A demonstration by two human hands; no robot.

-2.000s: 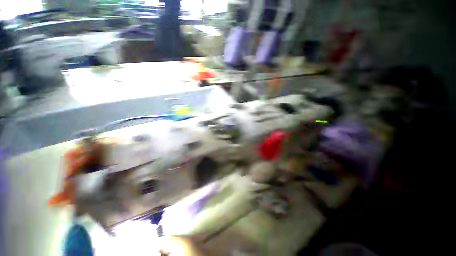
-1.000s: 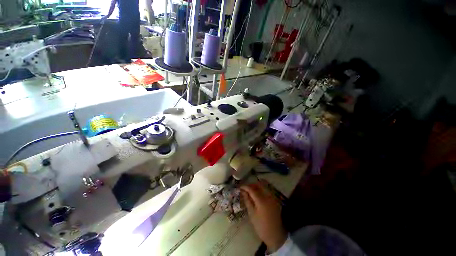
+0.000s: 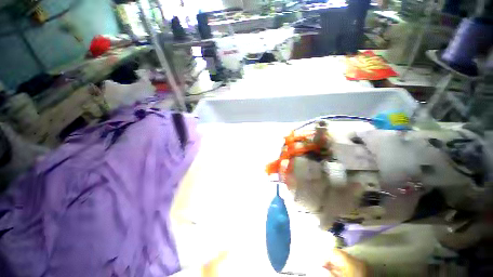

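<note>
The frame is blurred and overexposed over the table. The white-cream sewing machine head (image 3: 392,162) stands at the right. A blue teardrop-shaped object (image 3: 278,233) hangs at its left end, below orange ties (image 3: 297,151). My right hand (image 3: 346,264) is at the bottom edge under the machine head, cut off and blurred. My left hand (image 3: 215,265) is a faint, washed-out shape at the bottom edge. What either hand holds cannot be told. A lilac fabric piece (image 3: 367,232) lies right of the needle area.
A large pile of purple garment pieces (image 3: 102,200) drapes at the left. A pale trough (image 3: 302,105) runs behind the table. A blue-yellow packet (image 3: 392,120) is behind the head. A red packet (image 3: 370,66), a purple thread cone (image 3: 469,46) and other machines stand farther back.
The view has swung left, bringing in the purple pile. My right hand has moved from the patterned scraps at the machine's right to below the head's left end. My left hand now shows faintly.
</note>
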